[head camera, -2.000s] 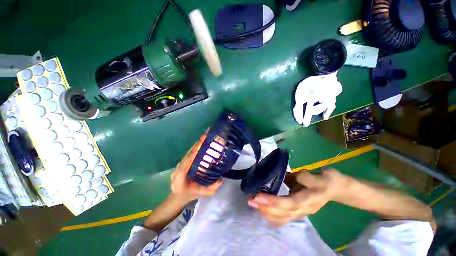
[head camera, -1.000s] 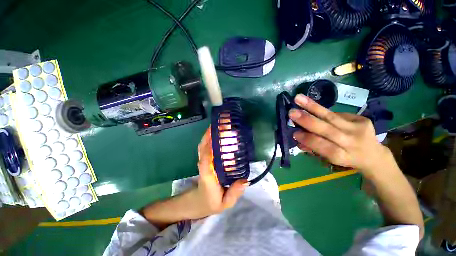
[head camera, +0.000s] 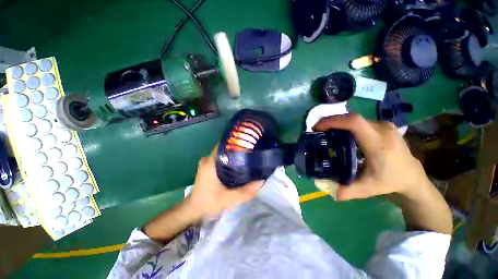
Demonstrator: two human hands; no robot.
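Note:
A dark small fan is held in both hands in front of me, below the buffing wheel. My left hand grips its round cage from below and left; an orange glow shows through the slats. My right hand grips the dark fan base from the right, fingers over the top and thumb below. A dark bracket runs across between cage and base. The off-white buffing wheel, seen edge-on, sits on the right end of the green and black motor. The fan and wheel appear apart.
A sheet of round stickers lies far left. A flat dark oval plate is behind the wheel. A round black part, white label and partly hidden white glove lie right. Several fans crowd the upper right. Black cords loop behind the motor.
The fan cage has turned from slats edge-on beside the wheel and moved down slightly from it. The right hand now wraps the base, which has turned and moved closer to the cage.

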